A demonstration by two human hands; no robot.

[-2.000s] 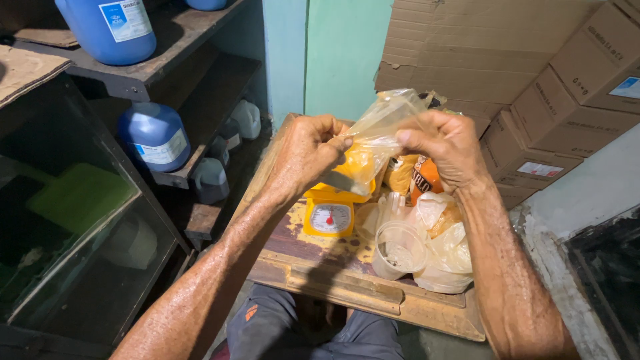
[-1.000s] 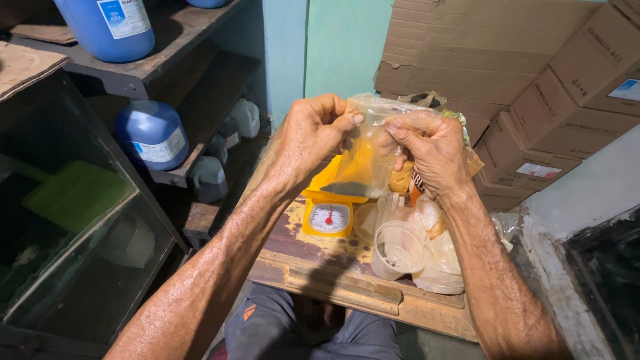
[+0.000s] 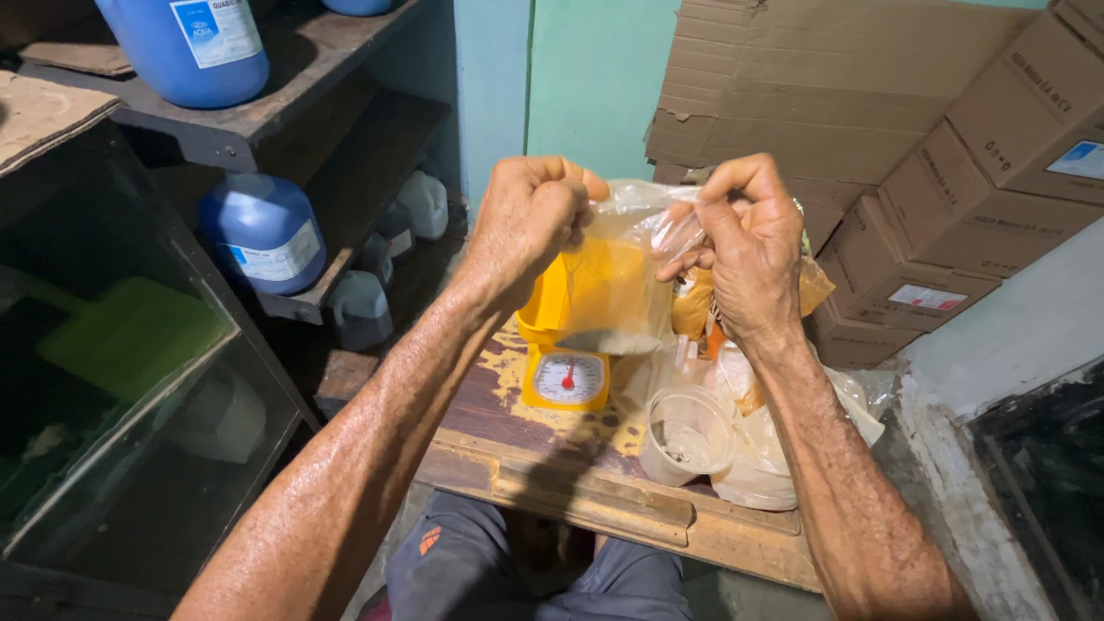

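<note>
My left hand (image 3: 539, 216) pinches one upper corner of a clear plastic bag (image 3: 617, 285). The other upper side is gripped by my right hand (image 3: 750, 241), so the bag hangs between them with some pale, greyish contents at its bottom. Behind and below it stands a yellow kitchen scale (image 3: 567, 377) with a round dial and a red pointer; the bag partly covers its yellow pan (image 3: 539, 302). A translucent plastic tub (image 3: 687, 435) with a little residue inside is to the right of the scale, beside bulging plastic bags (image 3: 759, 457). Orange-brown packets (image 3: 693, 306) lie behind my right hand.
The worn wooden table (image 3: 595, 509) has a raised front edge. Dark shelves (image 3: 259, 95) at the left bear blue jugs (image 3: 263, 233) and smaller translucent jugs (image 3: 360, 306). Cardboard boxes (image 3: 940, 250) are stacked at the right, near a flattened cardboard sheet (image 3: 776, 86) against the wall.
Two seconds ago the bag was stretched aslant between my hands; now it hangs more upright, its pale contents settled at the bottom. Both hands keep hold of it.
</note>
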